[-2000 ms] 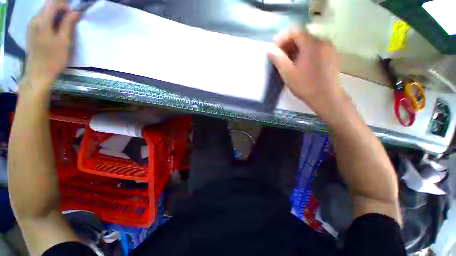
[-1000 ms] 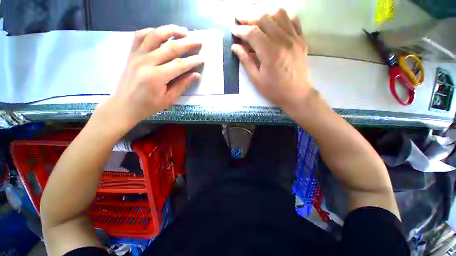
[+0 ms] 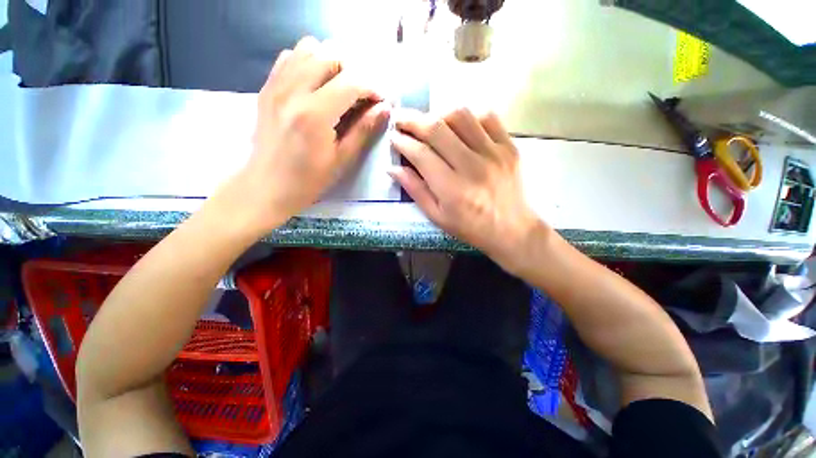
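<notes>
A white piece (image 3: 134,143) lies on a dark grey fabric panel (image 3: 233,45) along the front of the table. A narrow grey strip shows past the white piece's right end, between my hands. My left hand (image 3: 309,130) is on the white piece, its thumb and forefinger together at that right end, below the needle area. My right hand (image 3: 465,174) lies beside it, palm down, its bent fingertips on the fabric edge and almost touching my left fingertips. What lies under the right fingers is hidden. Strong glare washes out the needle area above my fingertips.
Scissors (image 3: 707,161) with red and yellow loops lie at the right. A yellow tag (image 3: 691,58) is on the machine. A dark recessed tray (image 3: 794,197) is at the table's right end. Red (image 3: 259,340) and blue (image 3: 543,340) baskets and grey-white pieces (image 3: 760,309) are below the green-edged table.
My left hand has come from the far left to the fabric's right end. Both hands are now closer together, the right one shifted left and nearer the front edge.
</notes>
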